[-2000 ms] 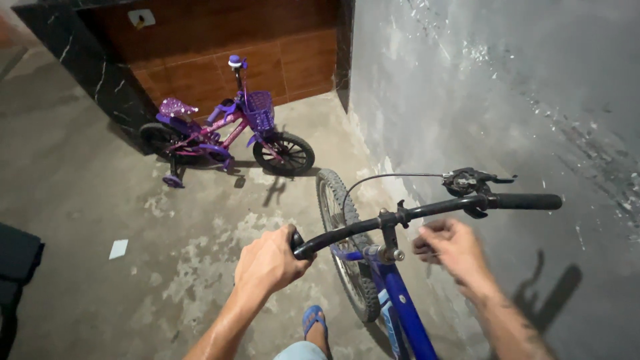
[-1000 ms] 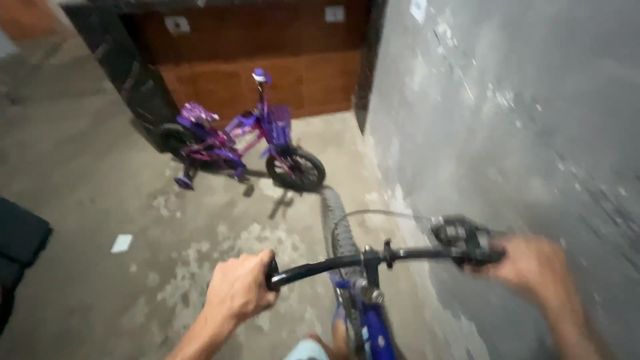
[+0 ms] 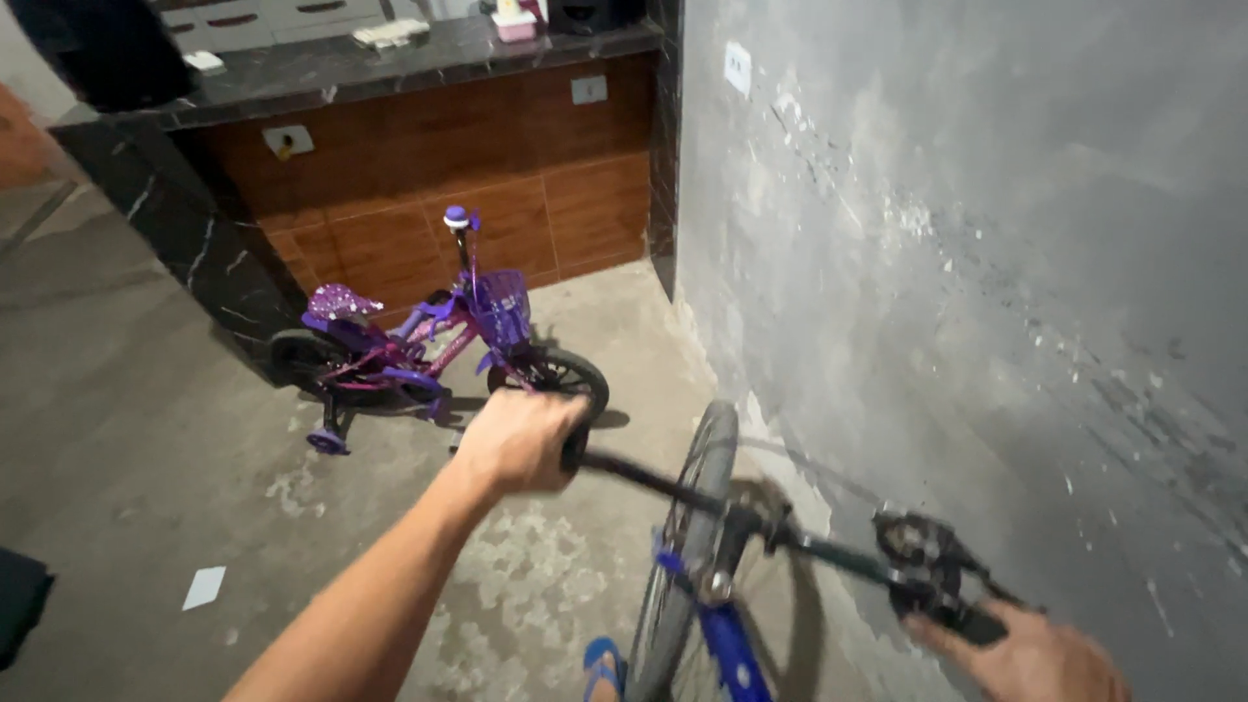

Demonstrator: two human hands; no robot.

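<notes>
My left hand (image 3: pixel 526 439) is closed around the left grip of a black bicycle handlebar (image 3: pixel 643 478). At the lower right, my right hand (image 3: pixel 1033 648) holds the right grip, beside the shifter and brake lever assembly (image 3: pixel 921 556). The bar slopes down to the right. Below its stem are the blue frame (image 3: pixel 731 648) and the front wheel (image 3: pixel 717 448), which stands near the wall. A foot in a blue flip-flop (image 3: pixel 604 663) shows to the left of the wheel. The right hand is partly cut off by motion blur.
A purple and pink children's bicycle (image 3: pixel 419 361) with training wheels stands ahead on the left. Behind it is a black marble counter (image 3: pixel 292 83) over brown tiles. A grey wall (image 3: pixel 936 292) rises close on the right. A white card (image 3: pixel 204 588) lies on the floor.
My right hand, off the bar two seconds ago, has taken hold of the right grip. The handlebar has turned, its left end now farther forward. The view has tilted up toward the counter.
</notes>
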